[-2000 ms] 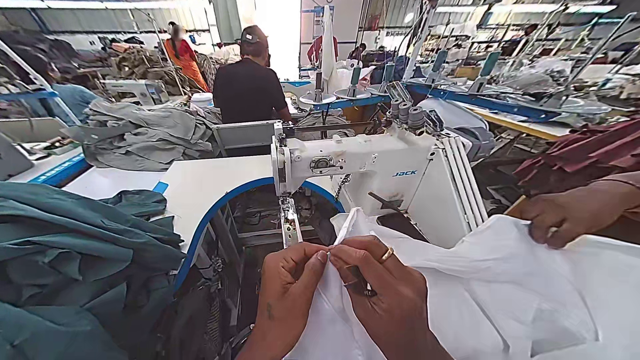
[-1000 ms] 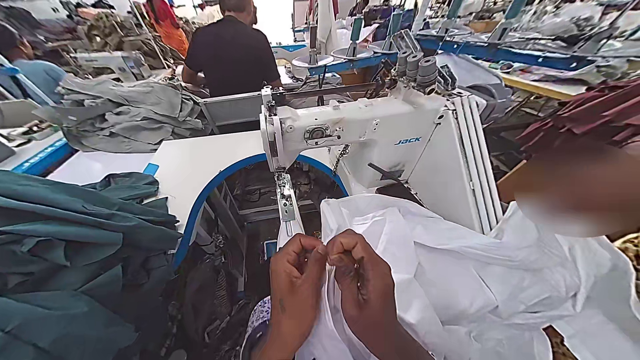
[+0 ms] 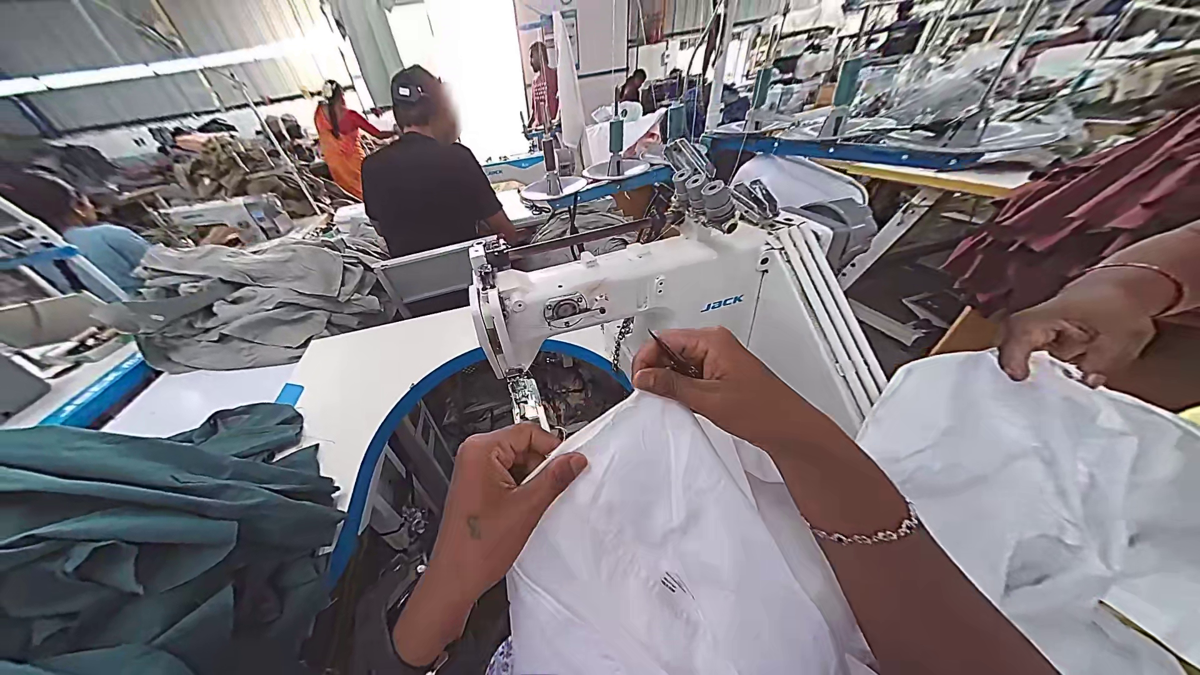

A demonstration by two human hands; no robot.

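White fabric point(image 3: 656, 534) hangs between my two hands, its upper edge stretched from one to the other. My left hand point(image 3: 511, 497) pinches that edge between thumb and fingers, just below the arm end of a white Jack sewing machine point(image 3: 628, 291). Higher and to the right, my right hand point(image 3: 698, 380) grips the cloth and also holds a small dark pointed metal tool point(image 3: 673, 353), whose kind I cannot tell. At the right, a co-worker's hand point(image 3: 1087, 323) holds another expanse of white fabric point(image 3: 1012, 487).
Dark green cloth point(image 3: 141, 525) is heaped at the left, beside the machine's blue-edged white table point(image 3: 375, 370). Grey garments point(image 3: 253, 295) lie behind it. Maroon fabric point(image 3: 1078, 206) hangs at the right. A seated person in black point(image 3: 427, 192) is beyond the machine.
My hands were close together at the cloth; now they are apart with its edge stretched between them. The right hand has moved up and right. The dark tool shows more clearly.
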